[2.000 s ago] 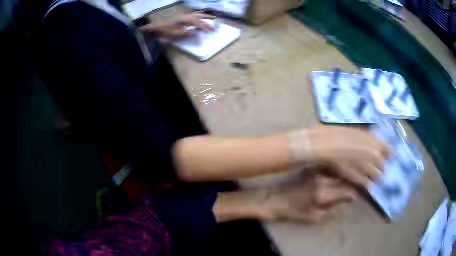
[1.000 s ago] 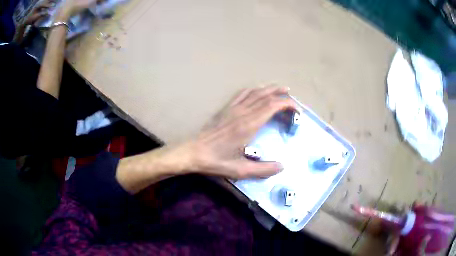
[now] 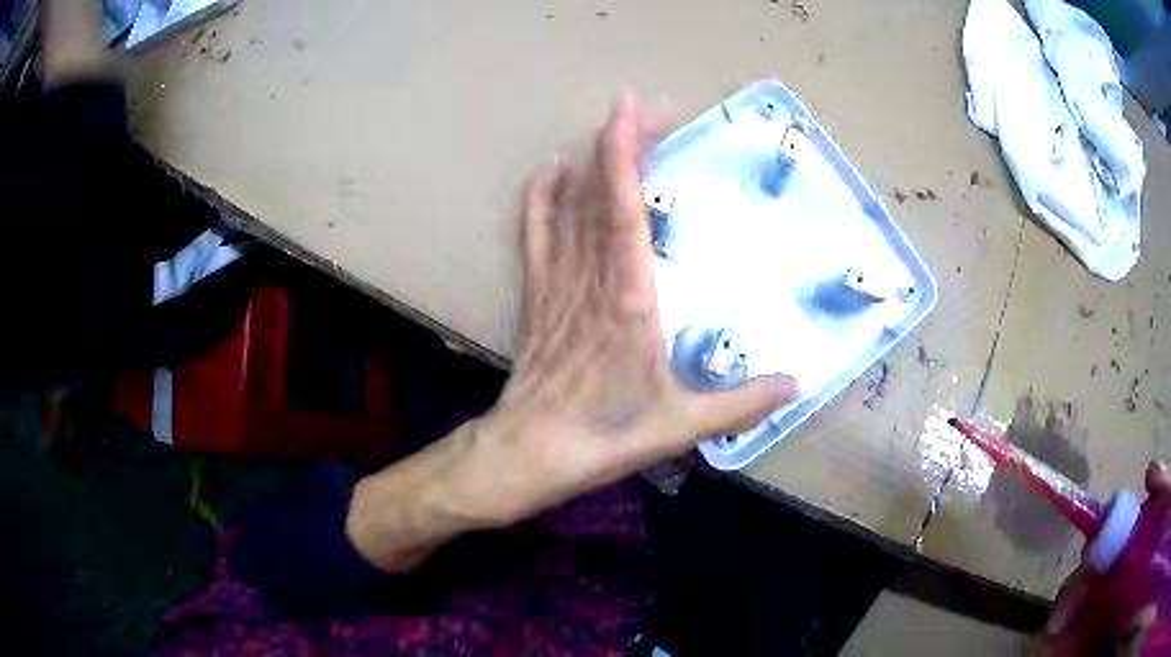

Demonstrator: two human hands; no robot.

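Note:
A white plastic cover (image 3: pixel 771 257) lies open side up on the cardboard, with posts standing inside its rim. My left hand (image 3: pixel 584 321) is spread across its left side. The thumb lies over the near rim and the blurred fingers point away past the left edge; no firm grip shows. My right hand (image 3: pixel 1092 616), cut off by the lower right corner, holds a pink-red squeeze bottle (image 3: pixel 1136 565). Its thin red nozzle points up and left over the cardboard, apart from the cover. The post ends carry small metal pieces.
A crumpled white cloth (image 3: pixel 1066 141) lies at the upper right of the stained cardboard sheeting (image 3: pixel 385 167). Shiny tape (image 3: pixel 963 449) covers part of a seam near the nozzle. Another person's dark sleeve (image 3: pixel 84 167) and a white part (image 3: pixel 173 16) are at upper left. A red object (image 3: pixel 238 385) is below the bench edge.
Since one second ago, the cover sits farther up in the picture and my left fingers are spread outside its left edge. Two seconds ago, my hands were at blurred covers farther right; the bottle was not visible.

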